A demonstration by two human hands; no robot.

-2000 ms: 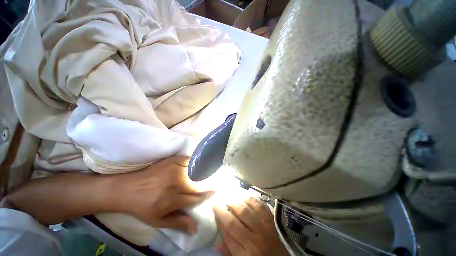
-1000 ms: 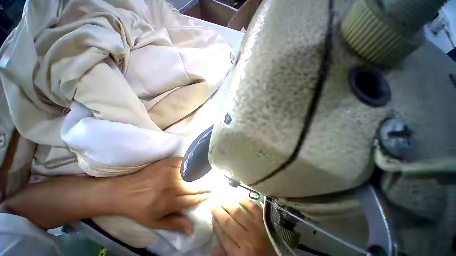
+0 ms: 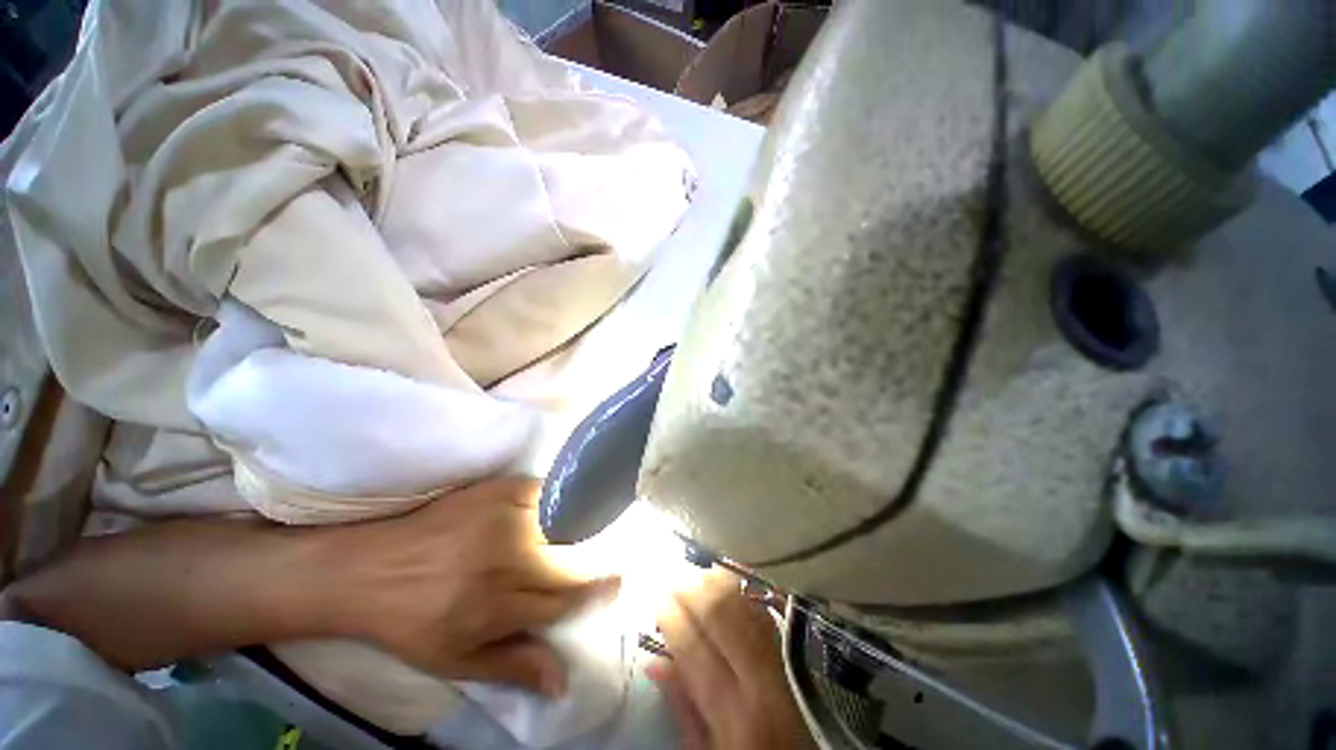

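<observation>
The cream garment [image 3: 425, 191] lies heaped left of the sewing machine head [image 3: 865, 322], with whiter smooth cloth [image 3: 352, 418] coming out of its folds. My left hand [image 3: 454, 586] lies flat on the cloth, fingers pointing at the bright glare by the needle area. My right hand [image 3: 725, 659] is beside it under the machine head, fingers bent near the glare, its lower part cut off by the frame's edge. Whether its fingertips pinch the cloth is lost in the glare. The needle and presser foot are not clear. A dark oval guard [image 3: 608, 454] hangs left of the head.
The white table [image 3: 703, 139] shows behind the garment. Cardboard boxes [image 3: 630, 44] stand beyond its far edge. Pale threads [image 3: 938, 689] run across the lower front of the machine. A ribbed collar [image 3: 1121, 154] and a screw [image 3: 1172, 454] stick out at the right.
My right hand has shifted slightly and its fingers are more bent, with a small dark metal piece now showing between the hands. My left hand stays nearly in place. The camera view has shifted a little.
</observation>
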